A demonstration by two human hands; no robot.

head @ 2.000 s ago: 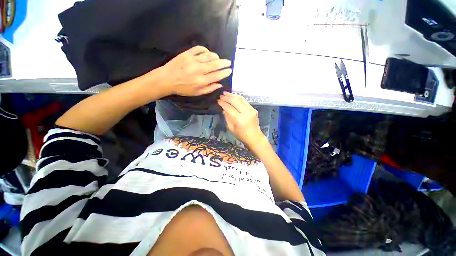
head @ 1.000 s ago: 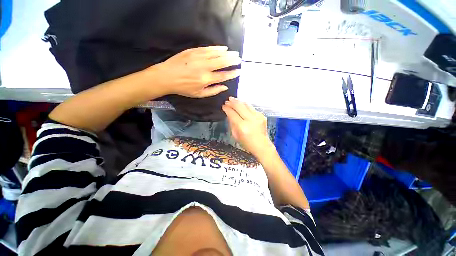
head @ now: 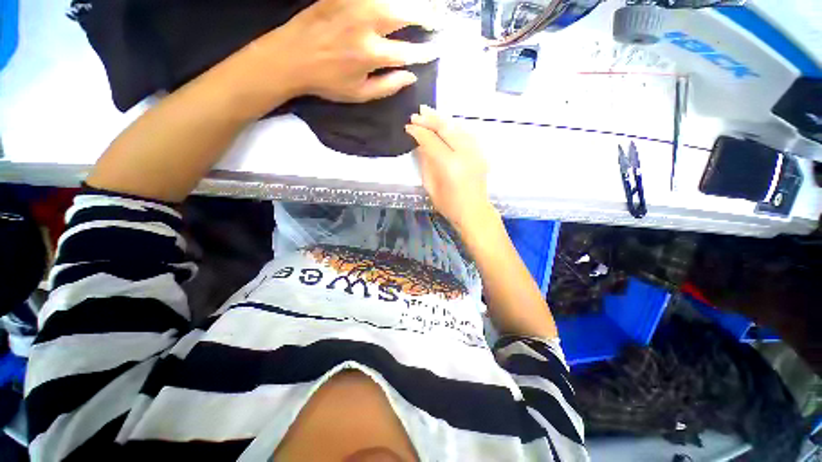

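A plain dark cloth [head: 203, 41] lies on the white table at the upper left, its near right corner rounded and short of the table's front edge. My left hand [head: 347, 54] lies flat on top of the cloth near its right edge, palm down, fingers spread and pointing right. My right hand [head: 451, 167] is at the cloth's near right edge, its fingertips on that edge; the thumb is mostly hidden. The needle area is washed out by glare and cannot be made out.
Black thread snips [head: 632, 180], a thin metal stick [head: 677, 131] and a black phone [head: 741, 168] lie to the right on the table [head: 541, 185]. The white machine body [head: 721, 45] is at the upper right. Below the table are a blue bin [head: 622, 325] and dark cloth pieces [head: 703, 388].
The cloth has moved away from me, off the table's front edge. Both hands have moved forward with it. More of the machine has come into view at the top right.
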